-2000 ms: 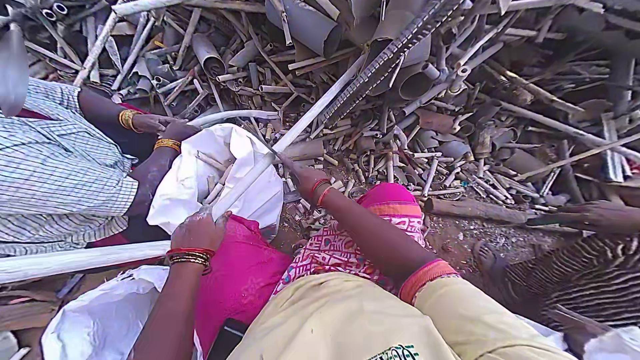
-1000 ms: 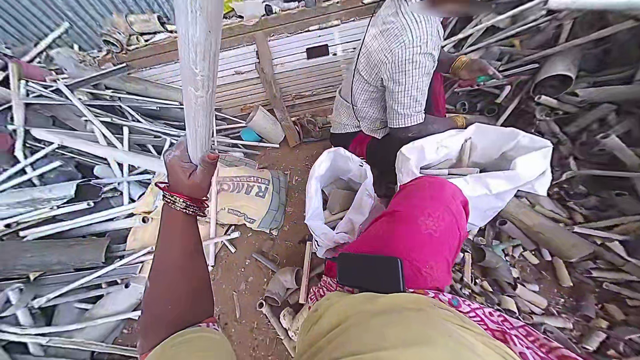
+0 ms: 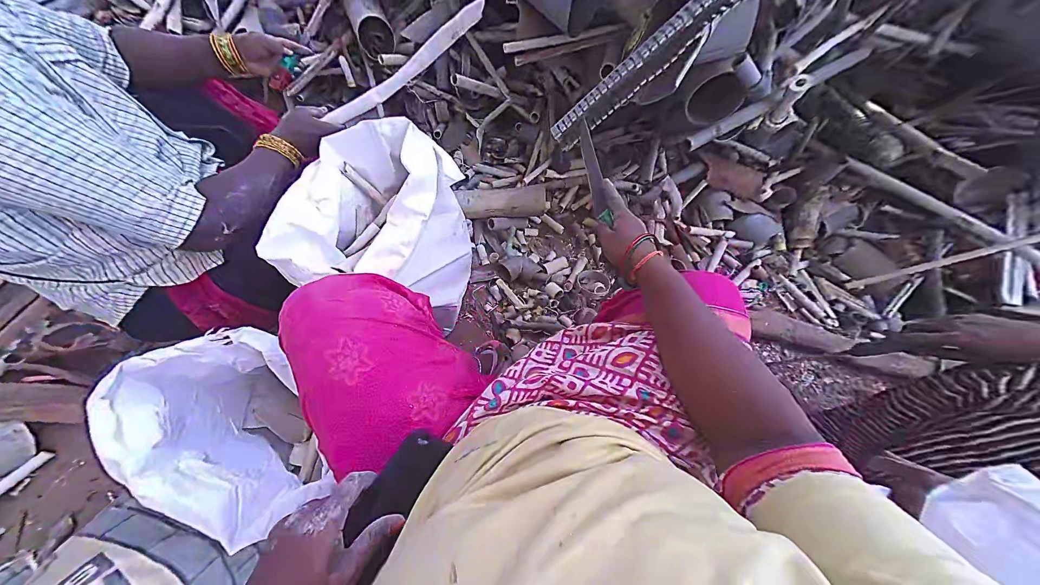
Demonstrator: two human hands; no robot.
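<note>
My right hand (image 3: 621, 231) is closed around a dark metal blade (image 3: 593, 158), which points up toward a ridged, toothed strip (image 3: 621, 77); a bit of green shows at the grip. Low in the view, my left hand (image 3: 325, 536), dusty and partly cut off, lies against a black phone (image 3: 398, 479) on my lap, its fingers on either side of the phone's lower end. An open white sack (image 3: 422, 236) with pipe pieces stands beyond my pink-clothed knee. A second white sack (image 3: 171, 439), also holding pieces, is left of that knee.
At the left, a co-worker's hand (image 3: 301, 130) is at a pale strip (image 3: 414, 61) above the sack; the other hand (image 3: 260, 55) is near something green. Heaped pipes and offcuts (image 3: 561, 276) cover the ground ahead. Patterned dark cloth (image 3: 934, 414) lies at right.
One second ago my left hand held a long pale pipe upright; now it is at the phone without the pipe. The view has swung back toward the scrap heap.
</note>
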